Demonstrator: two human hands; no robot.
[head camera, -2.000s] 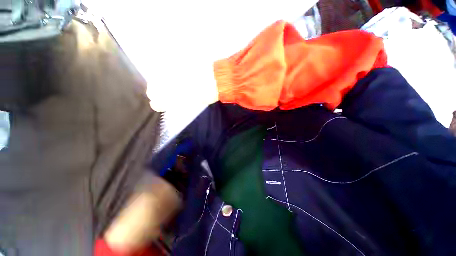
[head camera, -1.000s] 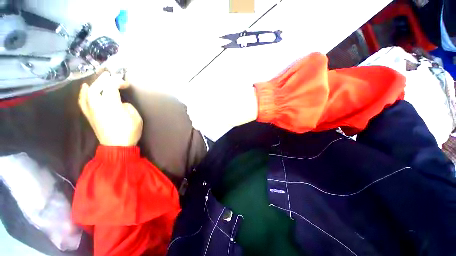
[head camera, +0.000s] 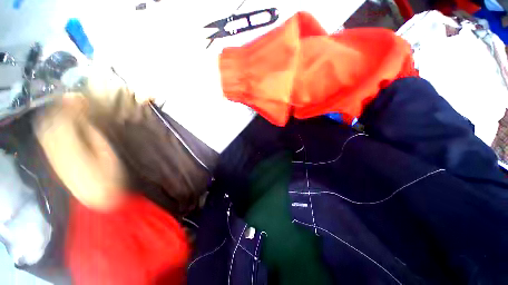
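Dark brown cloth (head camera: 153, 147) lies bunched left of my lap and reaches up to the sewing machine's needle area (head camera: 55, 67). A thin pale line runs along its right edge. My left hand (head camera: 83, 156), in a red sleeve cover, is strongly blurred over the cloth, just below the shiny metal parts. Its grip cannot be made out. My right arm, in an orange-red sleeve cover (head camera: 312, 72), reaches left across the table. My right hand beyond the cuff is washed out against the white tabletop, so its fingers cannot be told.
Black thread snips (head camera: 242, 23) lie on the white table (head camera: 178, 39) beyond my right cuff. A blue piece (head camera: 79, 37) is beside the machine. White cloth (head camera: 454, 72) is bundled at right. Whitish material (head camera: 22, 211) is at lower left.
My left hand has moved down and left from the needle area and is blurred. My right sleeve sits further left and higher in view. A pale line now shows along the cloth edge.
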